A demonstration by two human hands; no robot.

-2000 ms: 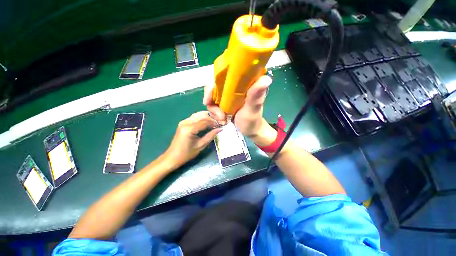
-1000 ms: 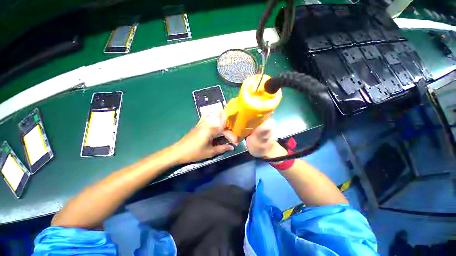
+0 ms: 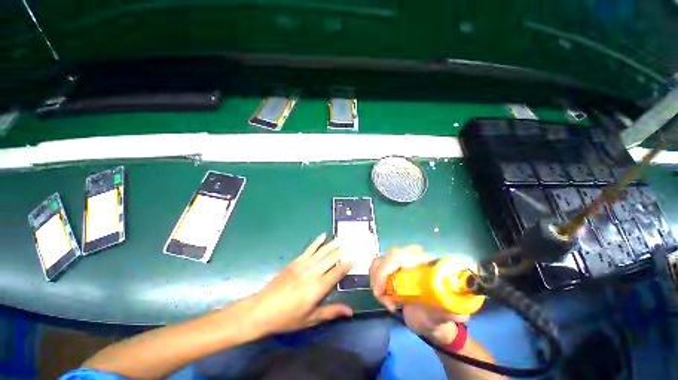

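An open phone body (image 3: 357, 241) lies on the green bench mat in front of me, dark end away from me. My left hand (image 3: 301, 286) lies flat at its left edge, fingers apart, fingertips touching or just over it. My right hand (image 3: 405, 286) is closed around the yellow-orange electric screwdriver (image 3: 438, 284), which is tilted nearly flat at the phone's near right side. Its tip is hidden by the hand. A round speckled screw dish (image 3: 400, 179) sits beyond the phone to the right.
Three more phone bodies lie to the left (image 3: 204, 217), (image 3: 104, 209), (image 3: 54, 236). Beyond the white strip (image 3: 253, 147), phones (image 3: 343, 113) lie on the belt near a long black tray (image 3: 126, 102). Stacked black trays (image 3: 550, 178) stand right. The blurred cable and hook hang at right.
The screwdriver has swung from upright to nearly flat, away from the phone. My left hand has left the screwdriver's lower end and opened beside the phone. The view has shifted, showing more belt.
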